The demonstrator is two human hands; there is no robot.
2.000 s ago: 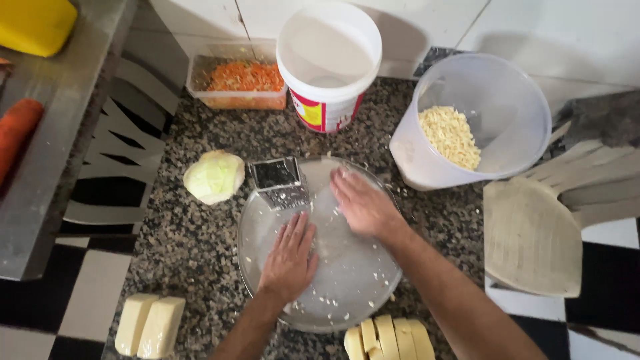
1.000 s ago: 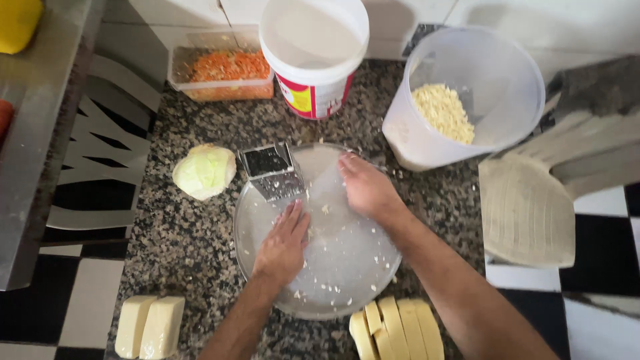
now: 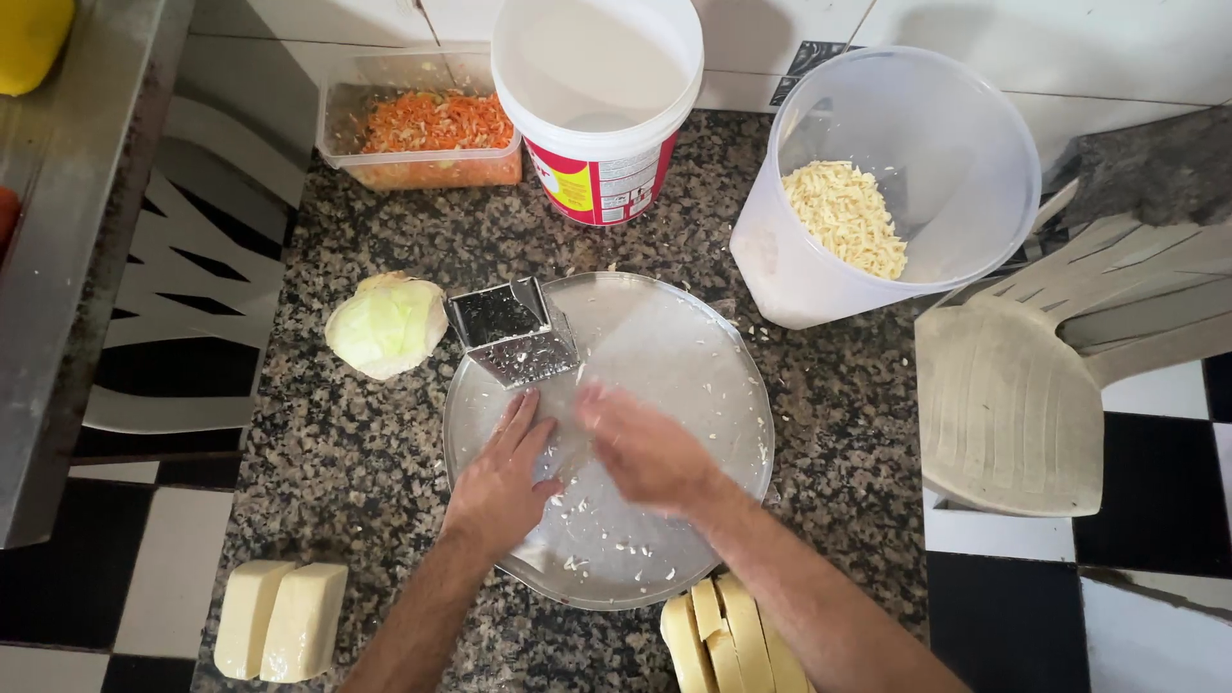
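Note:
A round metal tray (image 3: 664,385) with scattered white shreds lies on the granite counter. My left hand (image 3: 502,481) rests spread on its left part, fingertips just below a metal box grater (image 3: 515,337) at the tray's upper left rim. My right hand (image 3: 645,448), blurred, is over the tray's middle with fingers bent together; no object shows in it. Left of the grater sits a cut cabbage (image 3: 387,327). Sliced blocks of cheese (image 3: 736,640) lie by the tray's lower edge, partly behind my right forearm, and two pale cheese blocks (image 3: 279,621) stand at the lower left.
Along the wall stand a plastic container (image 3: 419,159) of grated carrot, a white bucket (image 3: 606,120) and a tall translucent tub (image 3: 808,260) holding shredded cheese (image 3: 847,217). A plastic chair (image 3: 1011,404) is at the right, a metal table (image 3: 87,241) at the left.
My right hand has moved from the tray's upper right toward its middle, closer to my left hand. My left hand stays on the tray's left part below the grater.

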